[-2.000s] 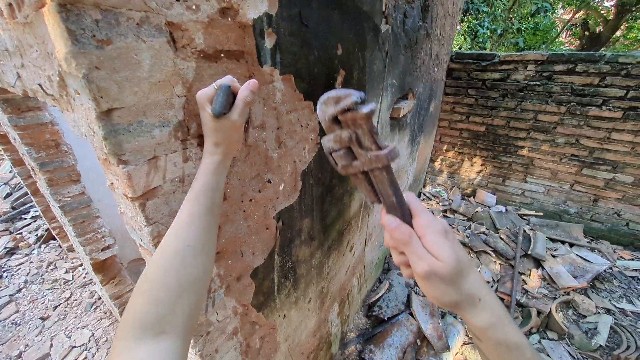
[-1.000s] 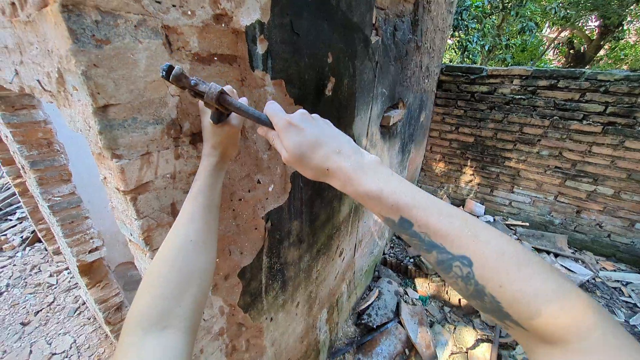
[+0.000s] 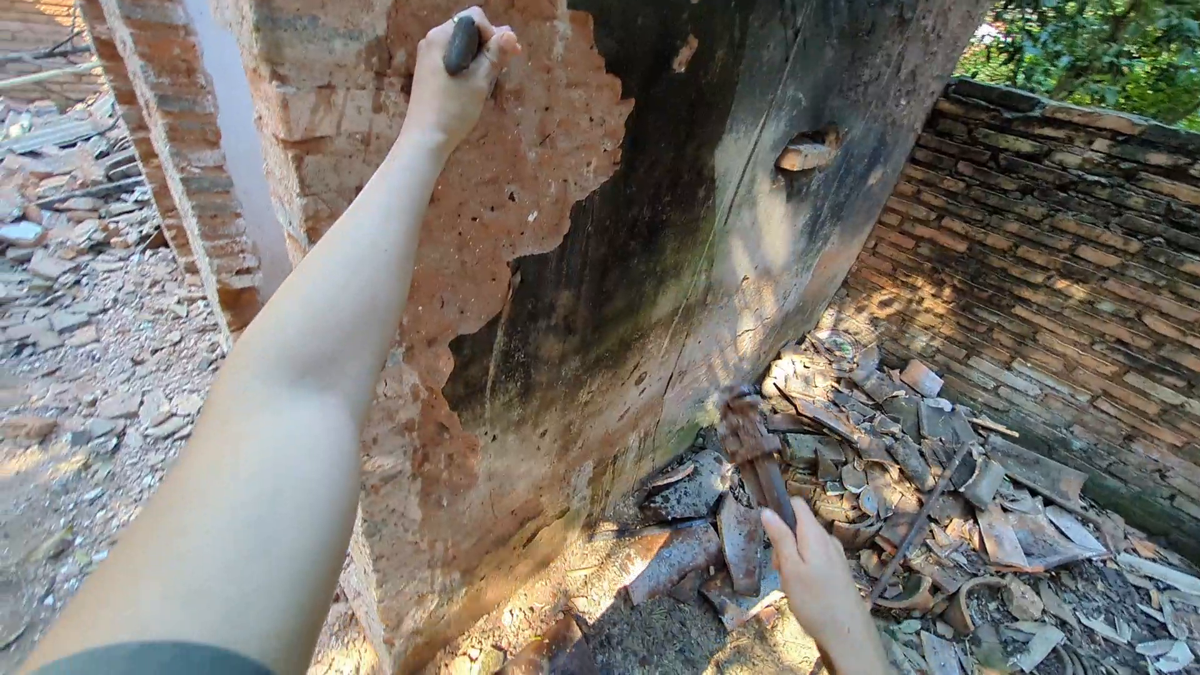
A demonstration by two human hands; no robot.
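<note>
My left hand (image 3: 459, 70) is closed around a dark metal rod, likely a chisel (image 3: 461, 45), whose rounded end points toward me. It is raised against the upper part of the brick wall (image 3: 525, 178), where the plaster has come off; the rod's far end is hidden by the hand. Low on the right, my right hand (image 3: 814, 562) grips the handle of a rusty pipe wrench (image 3: 753, 445), its jaw end pointing up and away over the rubble. Blackened plaster (image 3: 647, 216) covers the wall right of the bare patch.
Broken roof tiles (image 3: 900, 469) lie heaped at the wall's foot. A lower brick wall (image 3: 1059, 272) runs along the right. Narrow brick pillars (image 3: 187, 141) stand at the left, with rubble (image 3: 103, 347) on the ground. A brick piece (image 3: 806, 155) sits in a wall hole.
A second ago the wrench was up at my left hand; my right hand has since swung it down to the lower right. My left hand still holds the rod against the wall. The view has tilted down.
</note>
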